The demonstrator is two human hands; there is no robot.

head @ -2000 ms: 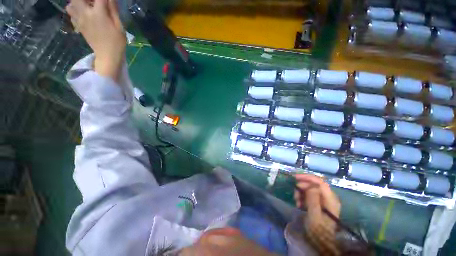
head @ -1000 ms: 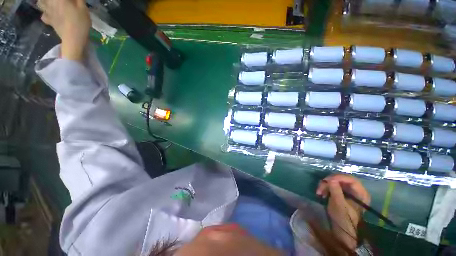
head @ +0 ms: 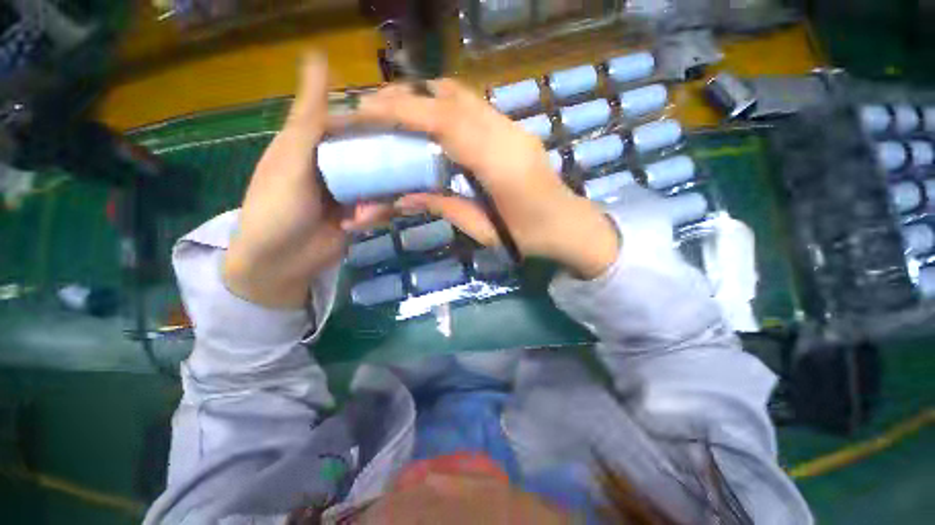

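Note:
A pale-blue housing [head: 379,166] lies sideways between my hands, raised above the clear tray [head: 461,297]. My left hand [head: 282,200] is around its left end, with one digit pointing up. My right hand [head: 502,169] grips its right end, fingers above and below. A thin black stick [head: 502,220] shows along my right palm, partly hidden. Rows of pale-blue housings [head: 599,151] lie in the tray, partly covered by my hands and right sleeve.
Blurred dark tools [head: 92,159] lie at the left on the green bench. A small loose cylinder [head: 87,297] lies near them. A second group of housings [head: 912,195] is at the far right, beyond a dark strip. A grey metal block [head: 733,94] is at the back right.
My left hand has come from the upper left to the middle. My right hand has moved up from the tray's front edge. A housing is now between them. The view has shifted right.

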